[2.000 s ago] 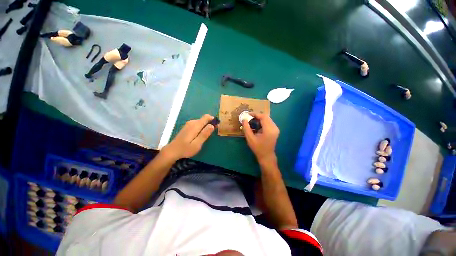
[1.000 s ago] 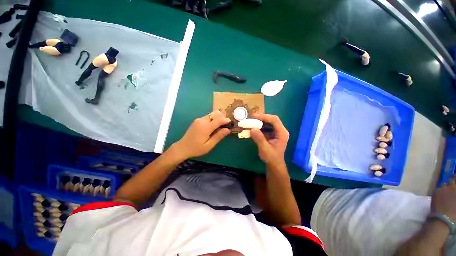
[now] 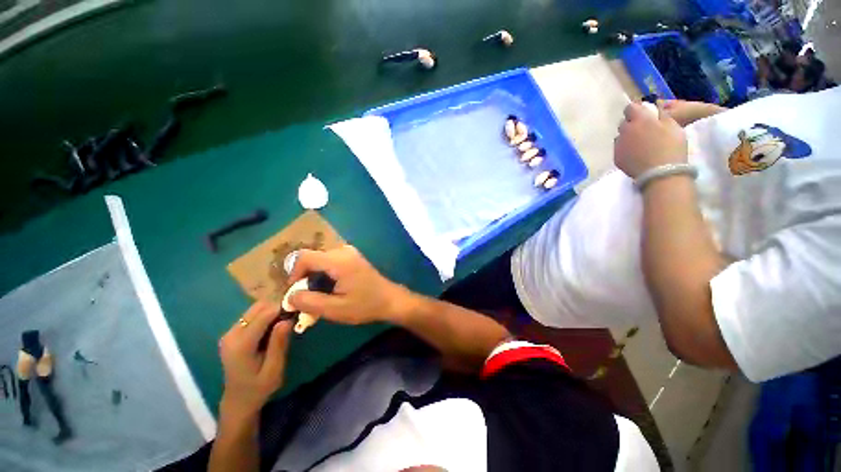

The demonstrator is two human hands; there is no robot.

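Note:
My right hand point(image 3: 349, 288) holds a hip-and-thigh part point(image 3: 297, 297), black on top with pale stubs, over the near edge of the brown cardboard pad point(image 3: 251, 269). My left hand point(image 3: 251, 358) touches it from the left, fingertips closed on a small dark piece, probably a black leg part point(image 3: 284, 316), mostly hidden by the fingers. The white disc point(image 3: 291, 260) on the pad is partly covered by my right hand. A loose black leg part point(image 3: 238, 227) lies beyond the pad, beside a white teardrop-shaped item point(image 3: 313, 192).
The blue tray point(image 3: 574, 159) at right holds several hip parts point(image 3: 527, 149). A white sheet point(image 3: 83, 295) at left carries a leg sample point(image 3: 35, 365). Black legs point(image 3: 115, 159) are piled at upper left. Leg subassemblies point(image 3: 426, 59) lie on the dark green belt. A person point(image 3: 673, 230) works at right.
The view has swung right, showing more of the neighbouring person. Both hands are still together at the pad; the hip part is now tilted, with its pale stubs toward my left hand.

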